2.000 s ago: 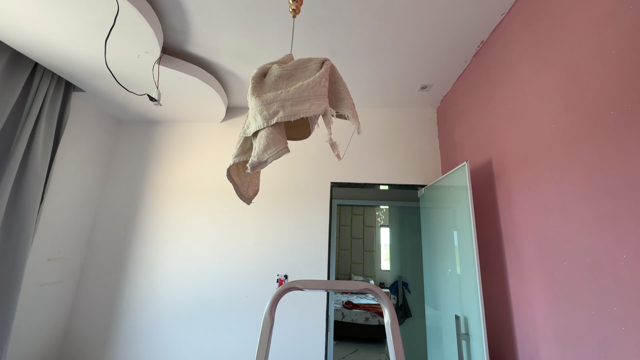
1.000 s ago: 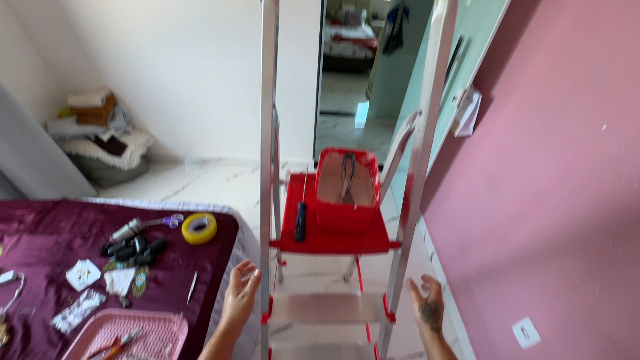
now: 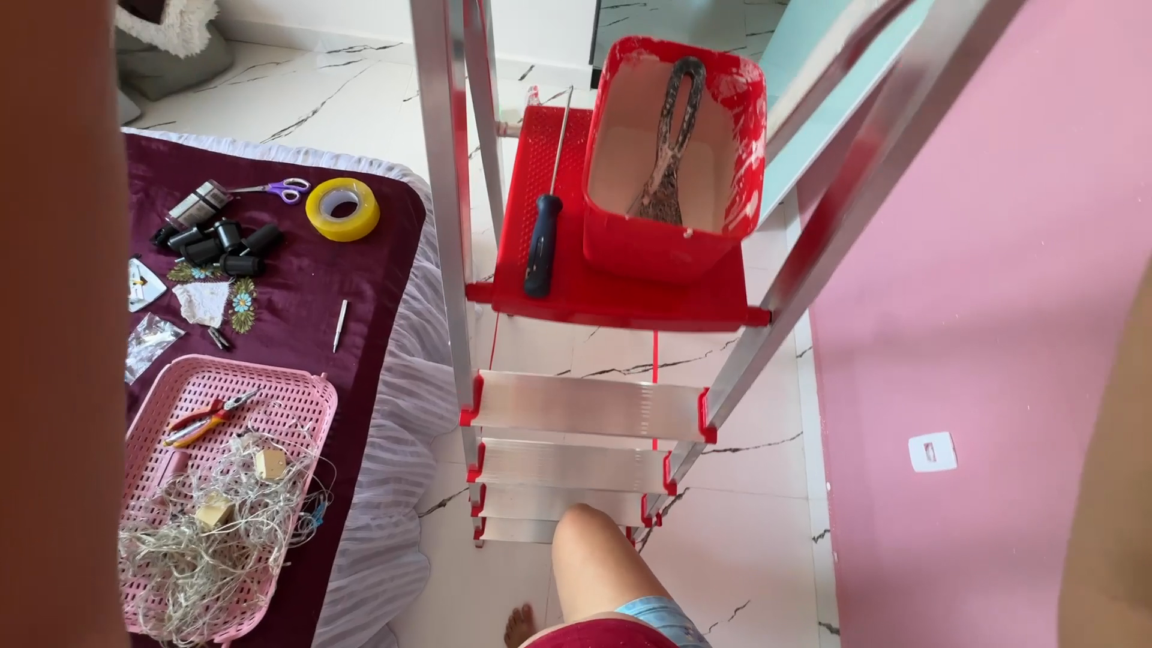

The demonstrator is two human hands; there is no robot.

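Neither of my hands shows; blurred arm-like shapes fill the left edge and the lower right edge. In front of me stands an aluminium stepladder [image 3: 594, 405] with a red plastic platform [image 3: 621, 301]. On the platform rests a screwdriver [image 3: 543, 243] with a dark blue handle, its shaft pointing away. Beside it, a red plastic tub [image 3: 666, 247] smeared with pale filler holds a smeared tool [image 3: 670, 153] with a looped handle. My bent knee [image 3: 589, 531] is close to the lower steps, and a bare foot [image 3: 520, 624] is on the floor.
At left, a surface with a purple cloth [image 3: 369, 261] bears yellow tape [image 3: 367, 211], purple-handled scissors [image 3: 288, 190], black cylindrical parts [image 3: 229, 236] and a pink basket [image 3: 326, 396] with pliers [image 3: 202, 423] and tangled clear strands [image 3: 198, 558]. A pink wall [image 3: 972, 315] stands at right.
The view has swung down from the ceiling to the ladder. Both hands, seen apart beside the ladder one second ago, have left view. A knee now shows near the steps.
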